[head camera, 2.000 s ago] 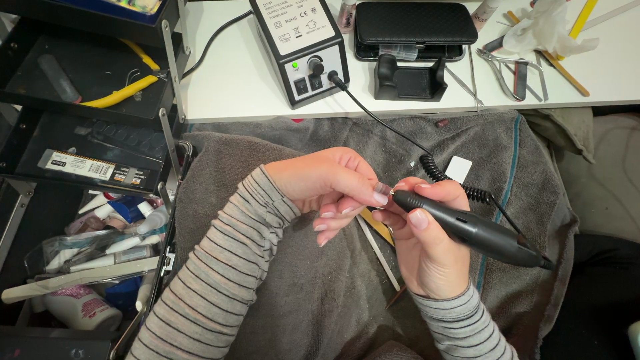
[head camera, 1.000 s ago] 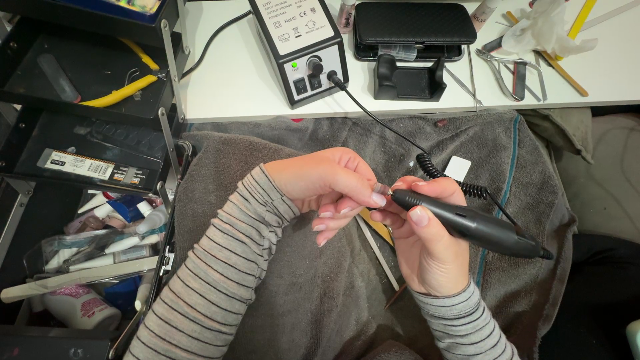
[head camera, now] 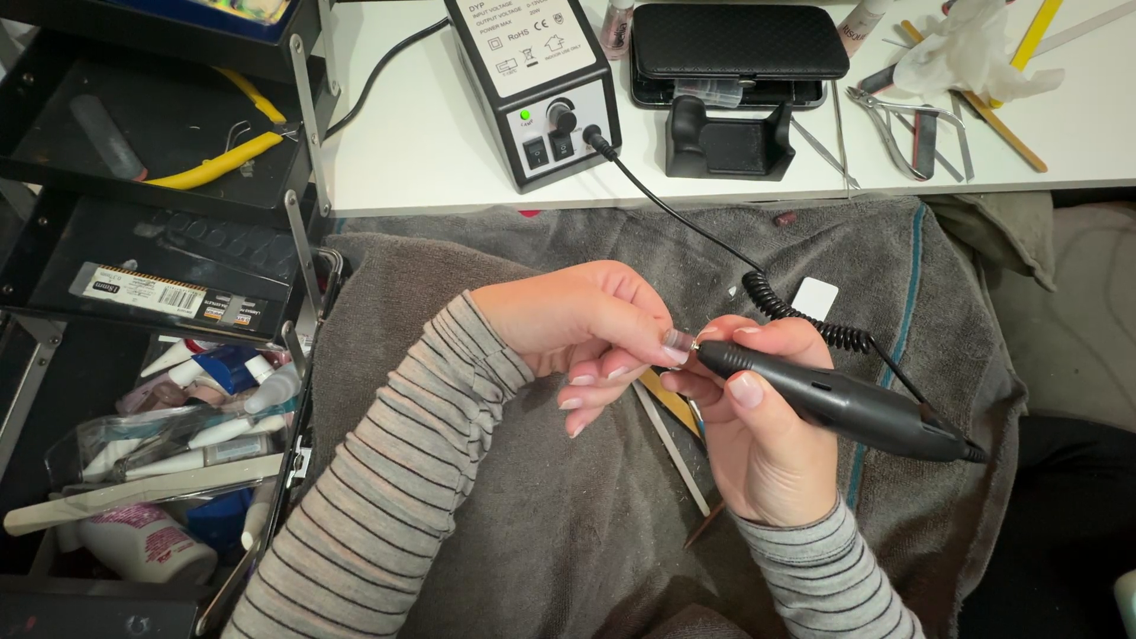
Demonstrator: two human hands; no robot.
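Note:
My right hand (head camera: 772, 426) grips a black electric nail drill handpiece (head camera: 825, 399), its tip pointing left. Between the thumb and fingers of my left hand (head camera: 586, 328) is a small translucent cylindrical piece (head camera: 679, 341) at the drill's tip; whether it is a sanding band or a cap I cannot tell. A coiled black cord (head camera: 799, 315) runs from the handpiece to the drill's control box (head camera: 541, 98), whose green light is on. Below my hands a pale nail file (head camera: 670, 448) and a yellow strip (head camera: 670, 399) lie on the grey towel (head camera: 550, 532).
On the white table (head camera: 399, 169) are a black handpiece cradle (head camera: 729, 142), a black case (head camera: 741, 44), cuticle nippers (head camera: 896, 133) and crumpled white tissue (head camera: 967, 62). A tiered black organizer (head camera: 297, 240) at left holds yellow-handled pliers (head camera: 213, 169), tubes and a white bottle (head camera: 146, 546).

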